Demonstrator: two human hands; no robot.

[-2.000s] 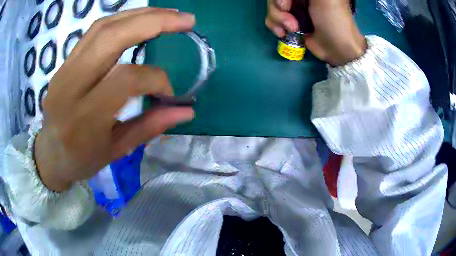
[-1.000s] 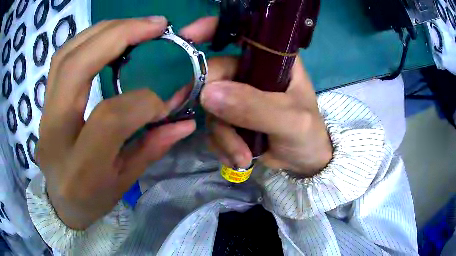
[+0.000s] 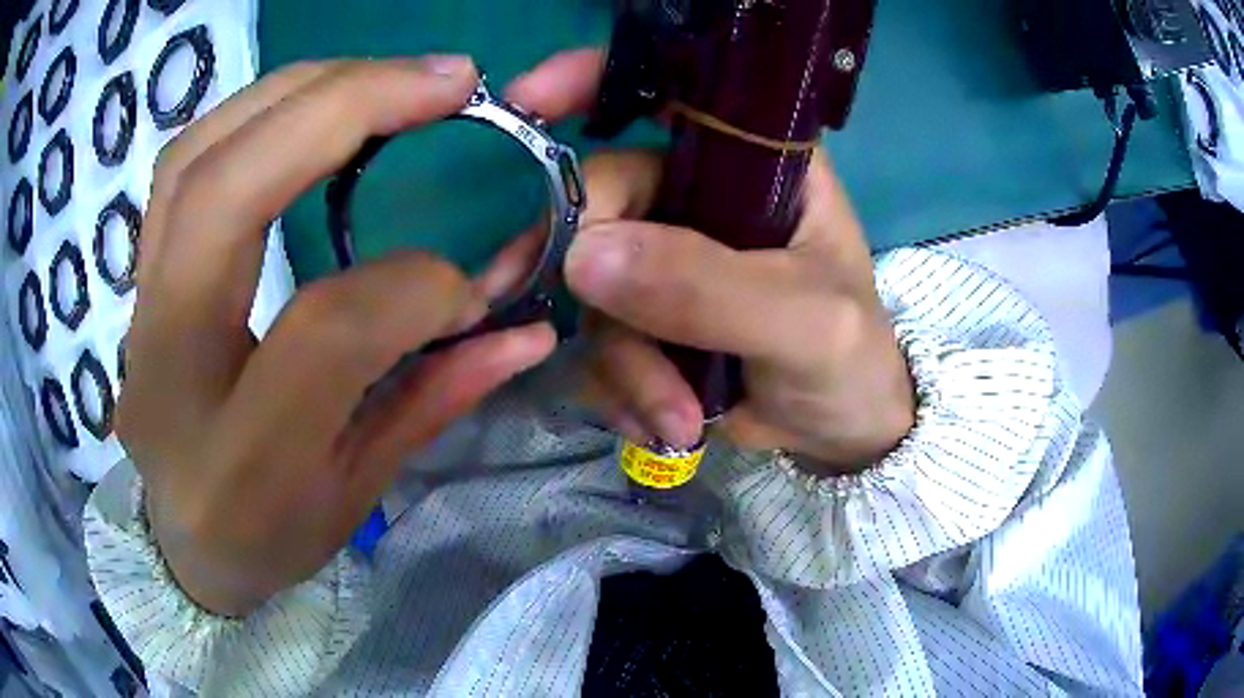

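Observation:
My left hand [image 3: 273, 327] holds a thin dark metallic watch case ring [image 3: 566, 184] between thumb and fingertips, its open centre facing me. My right hand [image 3: 764, 314] grips the dark maroon electric screwdriver [image 3: 750, 123], with its yellow-labelled collar [image 3: 662, 464] pointing down over my lap. The right thumb and fingertips also touch the ring's right side. The screwdriver's nose is apart from the ring. The bit is too small to make out clearly.
A white blister tray [image 3: 82, 205] with rows of dark rings lies at the left. The green mat [image 3: 955, 150] is behind the hands. A dark box [image 3: 1078, 48] with a cable stands at the upper right, beside part of another tray [image 3: 1214, 102].
Since two seconds ago, my right hand has brought the screwdriver in from the upper right to the ring. Over the last second, both hands and the ring have shifted only slightly right.

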